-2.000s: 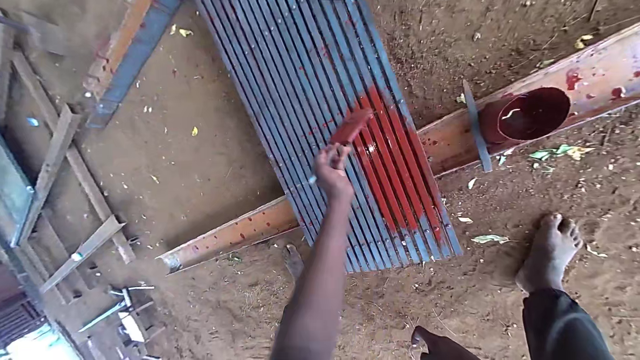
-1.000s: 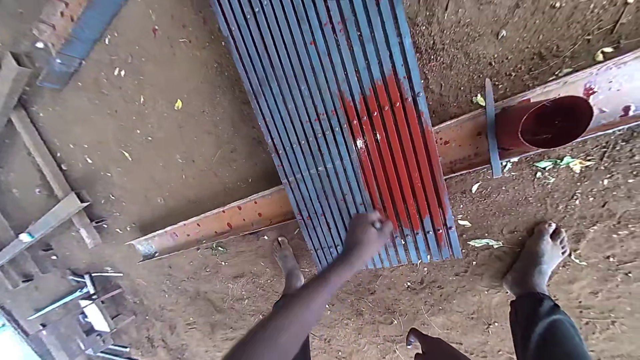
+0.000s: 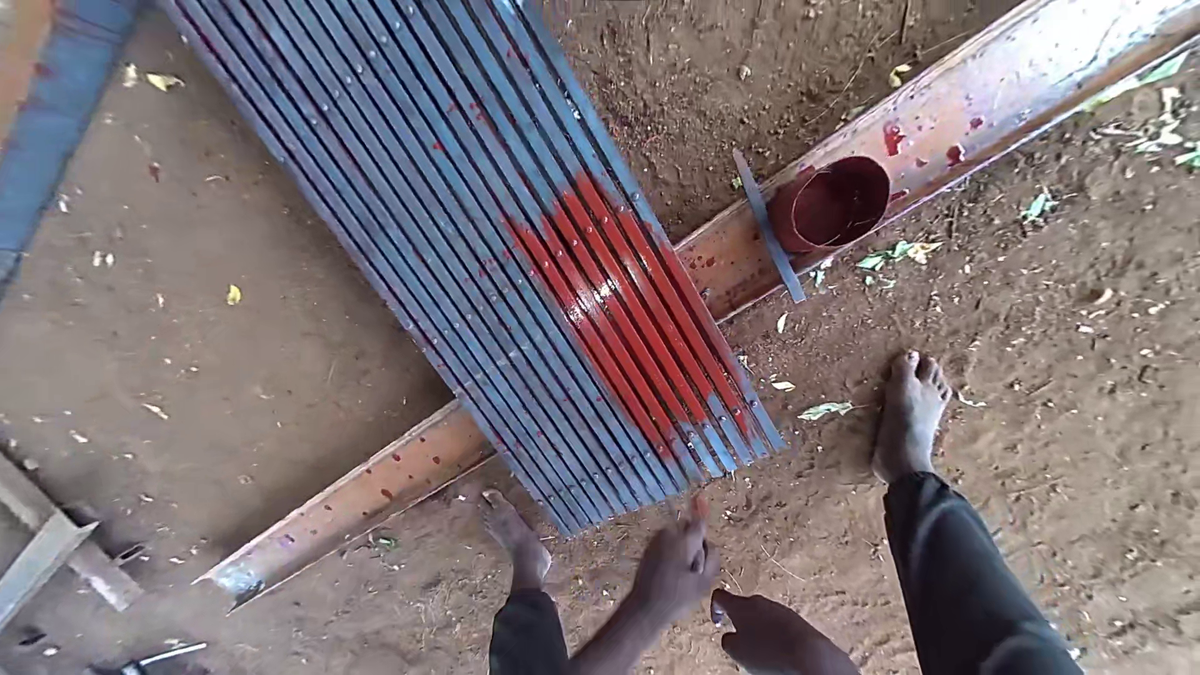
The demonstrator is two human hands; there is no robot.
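A blue-grey metal slatted panel (image 3: 412, 216) lies at a slant, with wet red paint (image 3: 609, 300) over part of its right half. My left hand (image 3: 675, 567) is just below the panel's lower end, its fingers closed around a paintbrush (image 3: 699, 508); only a little of the red-stained brush shows. To its right, my right hand (image 3: 778, 633) is low in the frame, fingers loosely bent, nothing visible in it. A round container of dark red paint (image 3: 841, 202) rests in a metal channel beam (image 3: 937, 141), beside a thin flat metal strip (image 3: 769, 225) laid across the beam.
The beam passes beneath the panel and ends at lower left. My bare feet stand on the dirt ground (image 3: 309, 347), on either side of my hands. Another blue metal piece (image 3: 66, 122) is at upper left, and metal angle pieces (image 3: 56, 553) lie at lower left.
My left hand has moved from over the slats down past the panel's lower end. Red paint now reaches farther left and covers more of the slats than two seconds ago.
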